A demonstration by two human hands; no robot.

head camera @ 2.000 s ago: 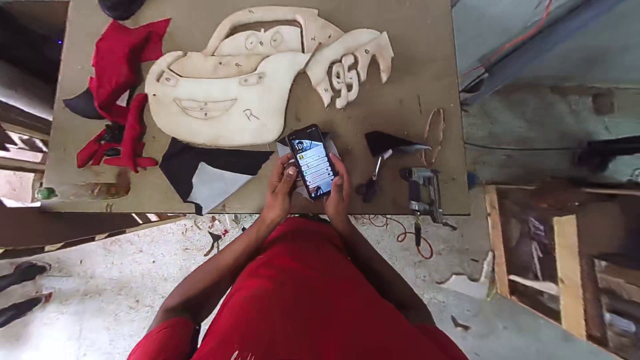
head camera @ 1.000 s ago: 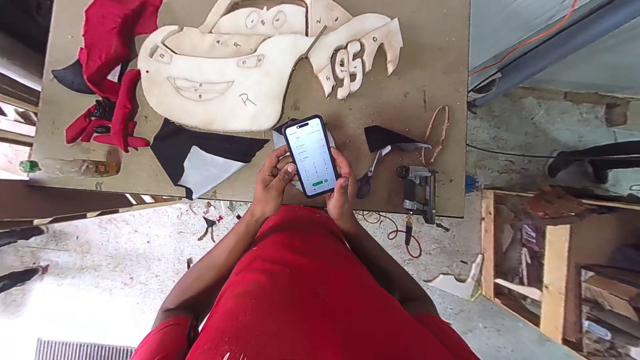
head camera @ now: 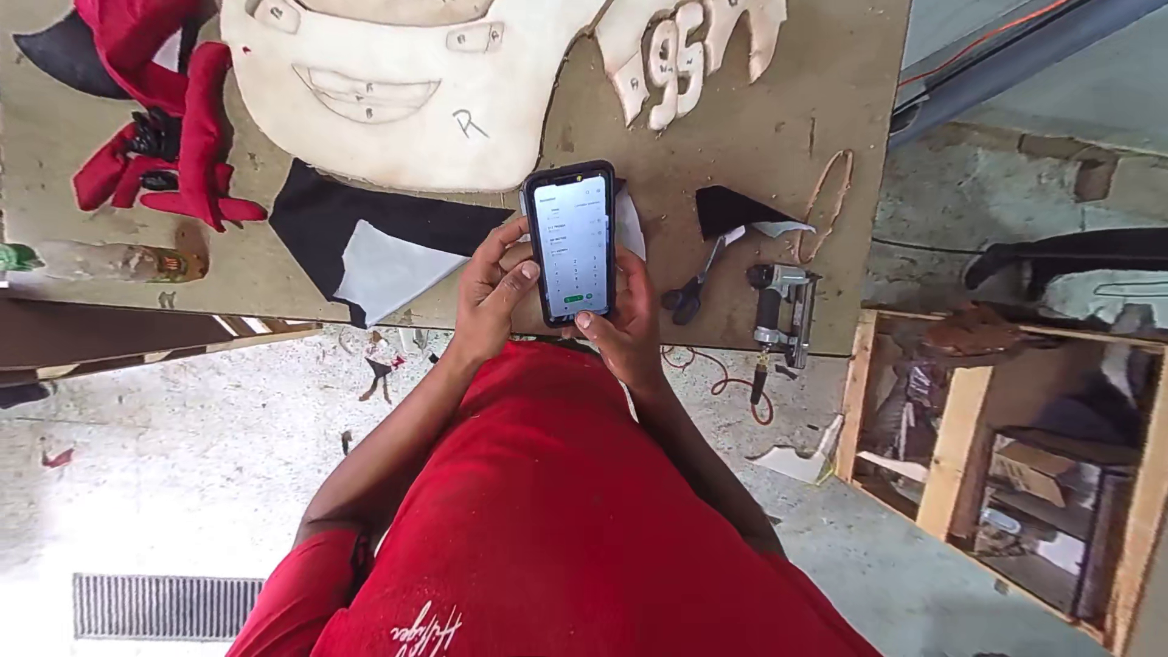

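Observation:
A smartphone in a dark case is held upright between both hands above the table's near edge, its screen lit with a keypad. My left hand grips its left side, thumb along the edge. My right hand holds the right side, with the thumb at the bottom of the screen. Left of the hands lies black fabric with a pale underside. Beyond the phone rests a large cream car-shaped cutout with pencil marks. To the right are scissors, partly under a black scrap, and a pneumatic stapler.
Red fabric pieces and a clear plastic bottle lie on the left of the table. A wooden-framed shelf with boxes stands at the lower right. An orange air hose hangs below the table edge.
The phone screen has changed from a list two seconds ago to a keypad. Both hands have kept hold of the phone; the right thumb now lies over the screen's lower edge.

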